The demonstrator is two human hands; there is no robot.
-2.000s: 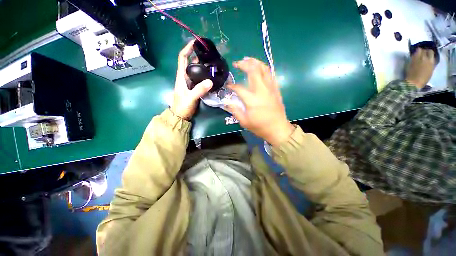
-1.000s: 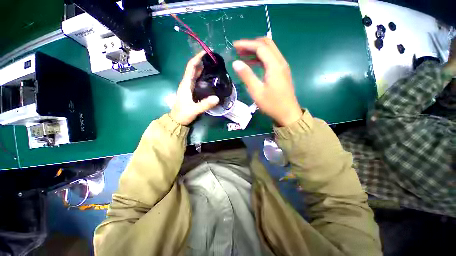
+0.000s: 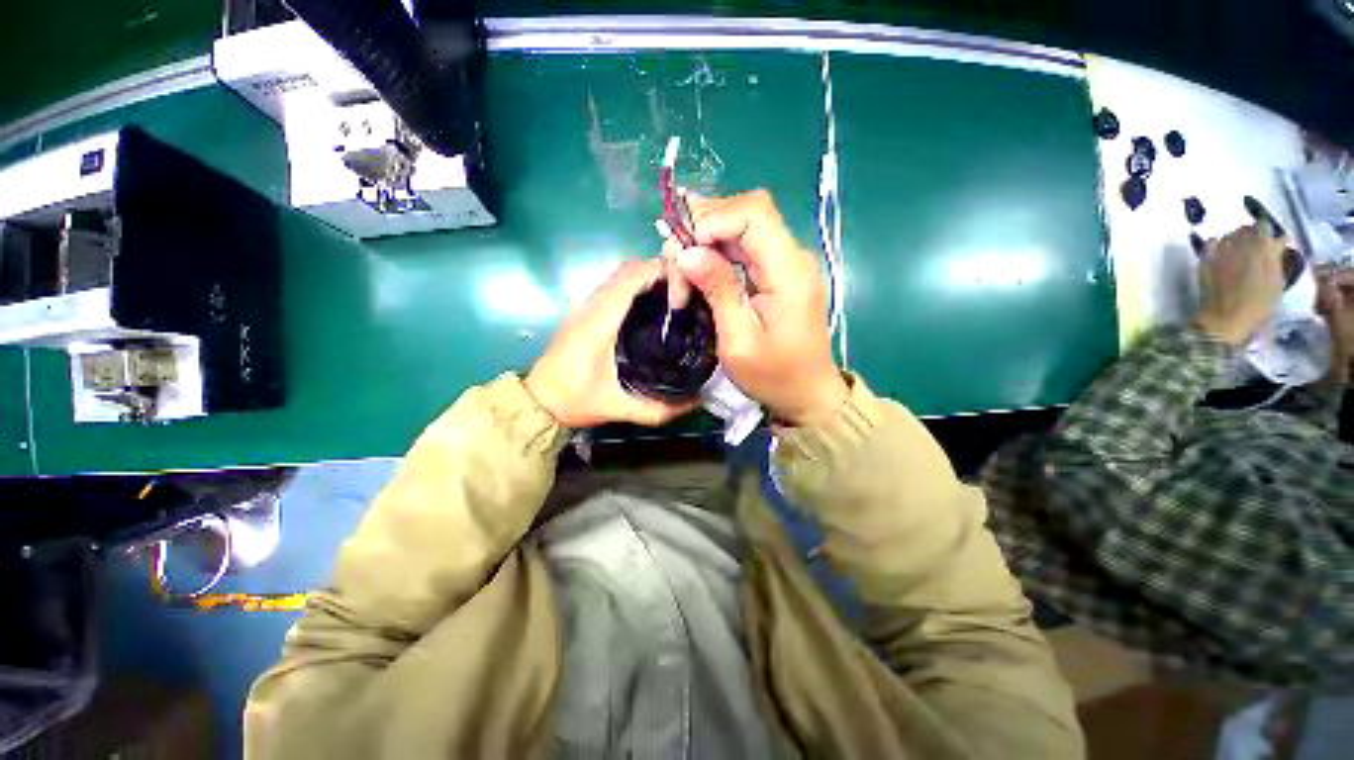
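The round dark housing [image 3: 664,351] is held over the front edge of the green bench, its open end facing up towards me. My left hand [image 3: 604,352] is wrapped around its left side and below it. My right hand [image 3: 756,299] pinches the red wires [image 3: 676,211] between thumb and fingers just above the housing's opening. A small white connector plug [image 3: 673,150] stands at the wires' far end. Part of the white bracket [image 3: 731,405] shows below my right hand. My right hand hides where the wires enter the housing.
Two black-and-white boxes with metal outlets stand on the left, one nearer [image 3: 201,282] and one farther back [image 3: 389,164]. A thick black cylinder [image 3: 389,63] hangs over the farther one. At right, a neighbour's hands and checked sleeve [image 3: 1143,431] are at a white mat [image 3: 1151,282] with small black round parts [image 3: 1136,190].
The housing has turned so its open end faces me. My right hand, empty before, has come in and taken hold of the wires. The white bracket is now mostly hidden.
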